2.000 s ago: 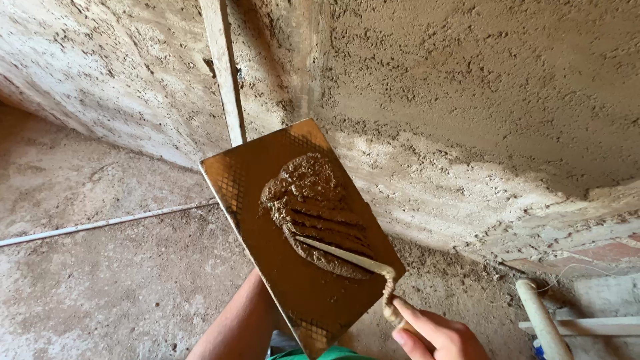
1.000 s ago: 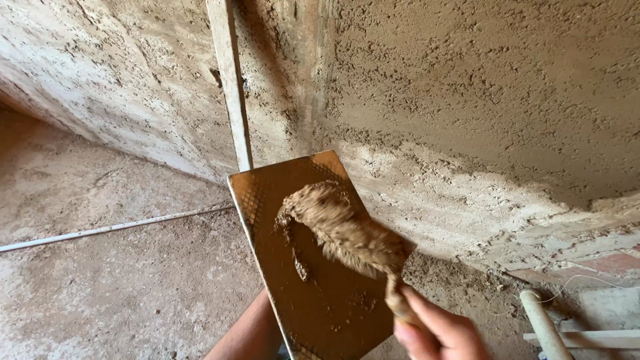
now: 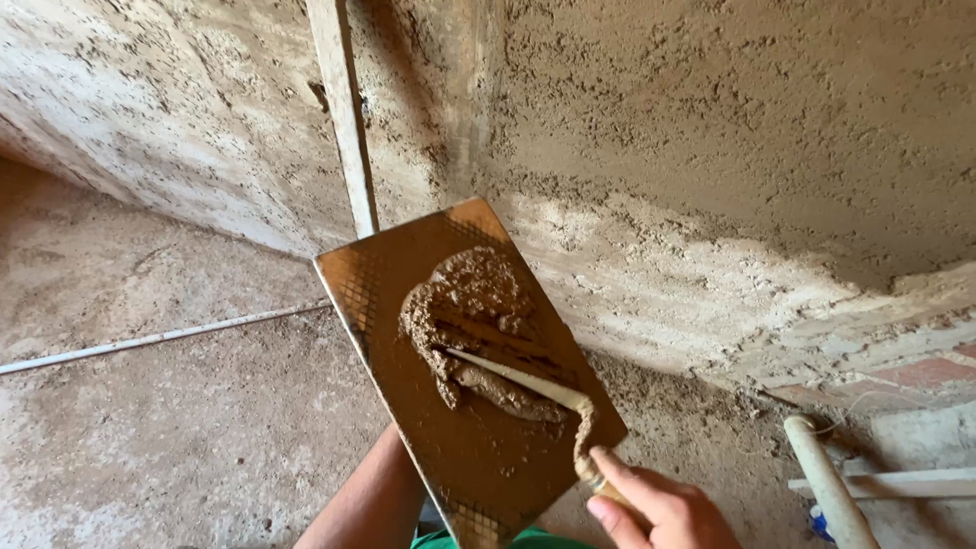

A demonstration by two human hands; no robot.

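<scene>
A rectangular brown board point(image 3: 488, 473), used as a mortar hawk, tilts across the middle of the view and carries wet brown mortar point(image 3: 480, 282). My right hand point(image 3: 663, 507), at the lower right, is closed on the handle of a pointing trowel point(image 3: 526, 377). The trowel's blade is on edge in the mortar, its tip toward the left. My left forearm reaches up under the board from below; the left hand itself is hidden beneath the board.
A wall with rough, partly wet plaster point(image 3: 724, 137) rises ahead. A wooden batten point(image 3: 343, 114) leans there. A thin pale rod point(image 3: 168, 334) lies on the concrete floor point(image 3: 191, 435). At lower right stands a plastic pipe point(image 3: 827, 480) beside a pale board point(image 3: 915, 483).
One second ago the trowel was blurred, with mortar heaped over its blade; now the blade stands edge-on in mortar lying on the board. The mortar's shape on the board has changed.
</scene>
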